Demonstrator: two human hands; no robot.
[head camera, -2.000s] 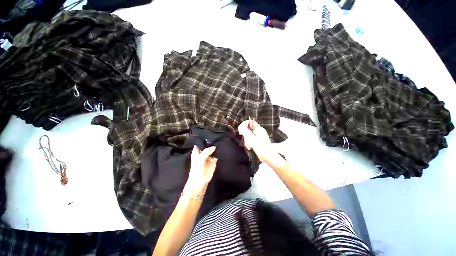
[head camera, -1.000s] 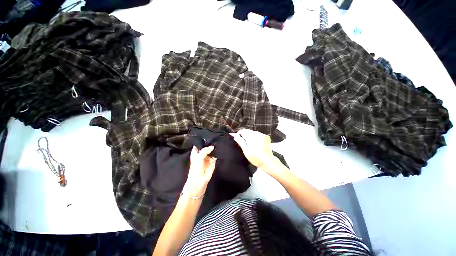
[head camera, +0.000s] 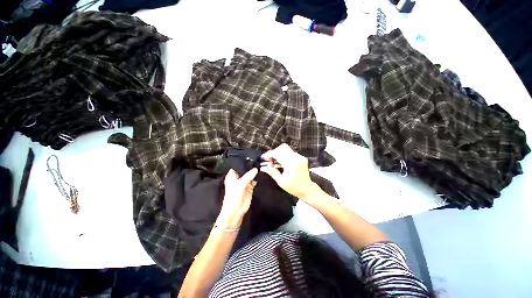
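A dark plaid garment (head camera: 251, 99) lies spread in front of me, with its dark plain lining (head camera: 195, 201) pulled out at the lower part. My left hand (head camera: 240, 189) pinches the lining's upper edge between thumb and fingers. My right hand (head camera: 290, 169) is close beside it on the right, with its fingertips at the same fold. A small pale thing shows at the right fingertips; I cannot tell if it is a tool. A plaid tie belt (head camera: 344, 135) sticks out to the garment's right.
Plaid garment piles lie left (head camera: 87, 70) and right (head camera: 431, 116), with white loops. A looped cord (head camera: 58, 177) with an orange end lies on the white table (head camera: 111, 233) at left. A black cloth (head camera: 318, 9) and short coloured sticks (head camera: 315, 25) are at the far side.
My right hand has moved left and come close to my left hand at the lining's fold. A dark strip has appeared at the table's left edge.
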